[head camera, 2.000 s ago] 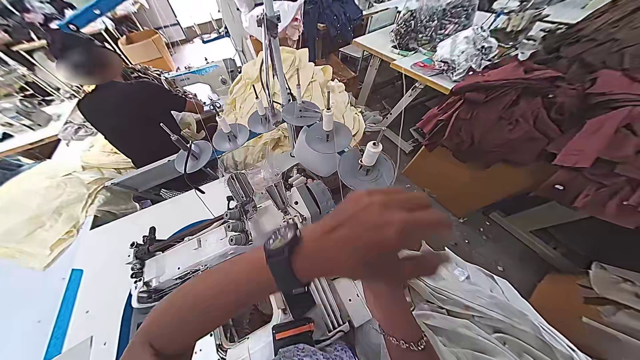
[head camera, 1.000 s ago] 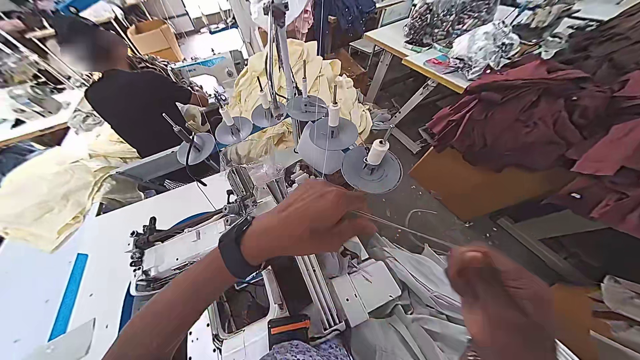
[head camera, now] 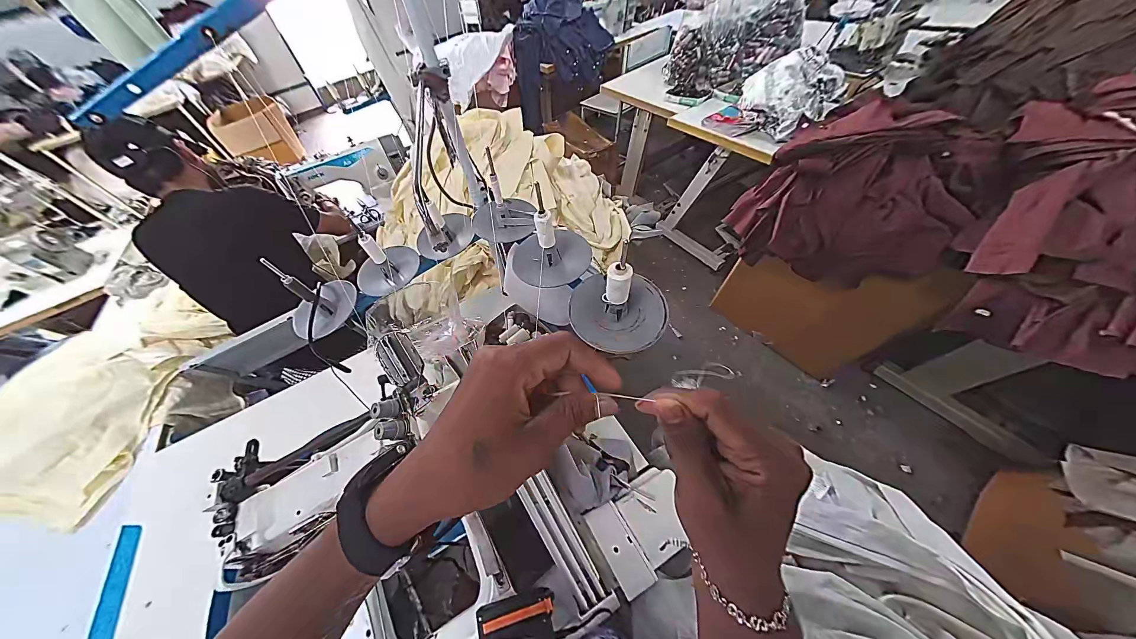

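Above an industrial sewing machine (head camera: 568, 532), my left hand (head camera: 506, 426) and my right hand (head camera: 728, 470) face each other with a small gap between. Pale thread (head camera: 627, 397) stretches between the fingertips of both hands, pinched at each side. A small blue piece (head camera: 588, 383) shows at my left fingertips; what it is I cannot tell. Loose thread (head camera: 710, 373) curls above my right hand. Just behind the hands stands a thread rack with grey discs (head camera: 612, 328) and a white thread cone (head camera: 619, 284). White fabric (head camera: 879, 550) lies beside my right wrist.
A person in black (head camera: 231, 248) sits at another sewing machine (head camera: 355, 169) at the left. Cream fabric is heaped behind the rack (head camera: 568, 169) and at the left (head camera: 89, 408). Maroon fabric (head camera: 870, 186) hangs at the right, over a brown panel. A table (head camera: 657, 89) holds bagged items.
Two seconds ago my hands were crossed close together. One second ago they were wider apart with thread stretched between them; now my right hand has come back near my left.
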